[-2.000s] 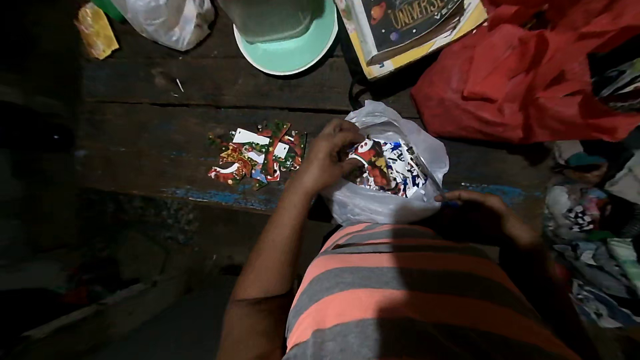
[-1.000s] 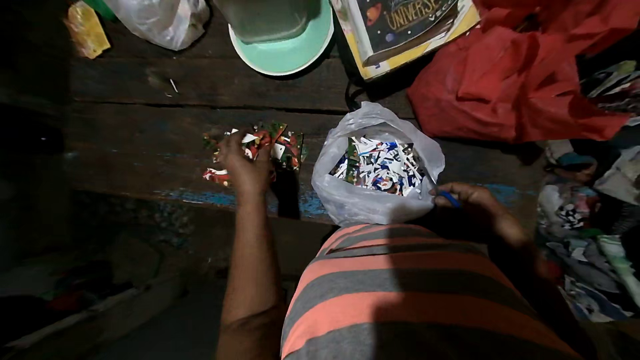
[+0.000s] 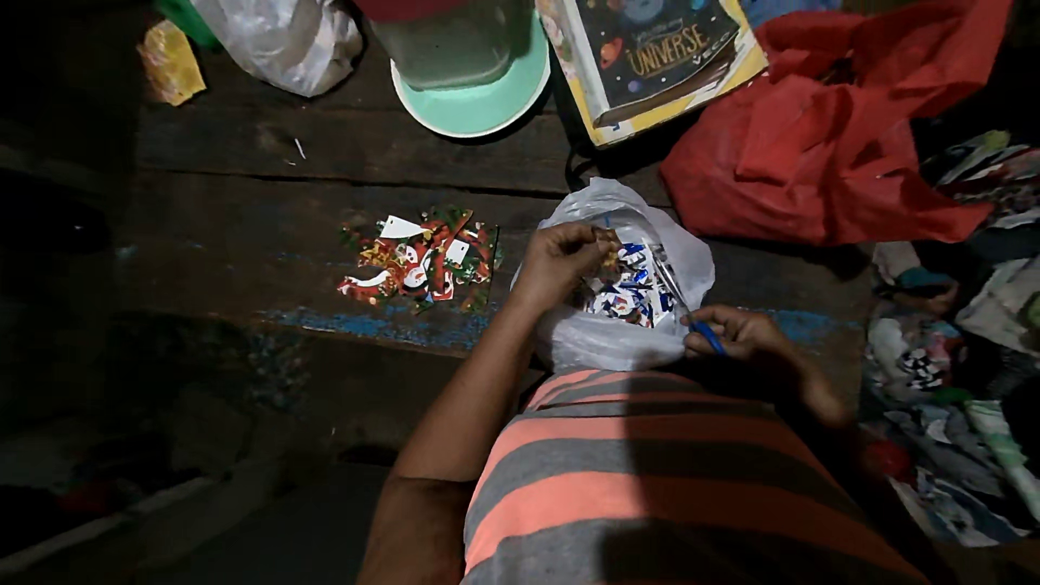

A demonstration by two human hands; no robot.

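Note:
My left hand (image 3: 561, 264) pinches a small printed paper piece (image 3: 605, 248) over the left part of a white plastic bag (image 3: 691, 248). Inside the open bag lie many small cut scraps (image 3: 630, 305) in white and blue. At the bag's right edge my right hand (image 3: 735, 333) holds scissors (image 3: 705, 335) by their blue handle, the metal blades pointing up and left over the scraps. A loose pile of red, green and white printed cutouts (image 3: 418, 264) rests on the dark wooden bench (image 3: 244, 219) left of the bag.
A mint-green plate (image 3: 471, 118) under a clear container (image 3: 447, 49) stands behind the pile. Books (image 3: 658, 57) and a red bag (image 3: 812, 154) lie behind and right. A white plastic bag (image 3: 284, 41) and a yellow wrapper (image 3: 172, 63) sit back left. Crumpled cloths (image 3: 934, 366) fill the right side.
My left hand was at the printed pile a second ago and has moved right, over the bag, with a piece in its fingers. The scissors' blades now reach over the scraps.

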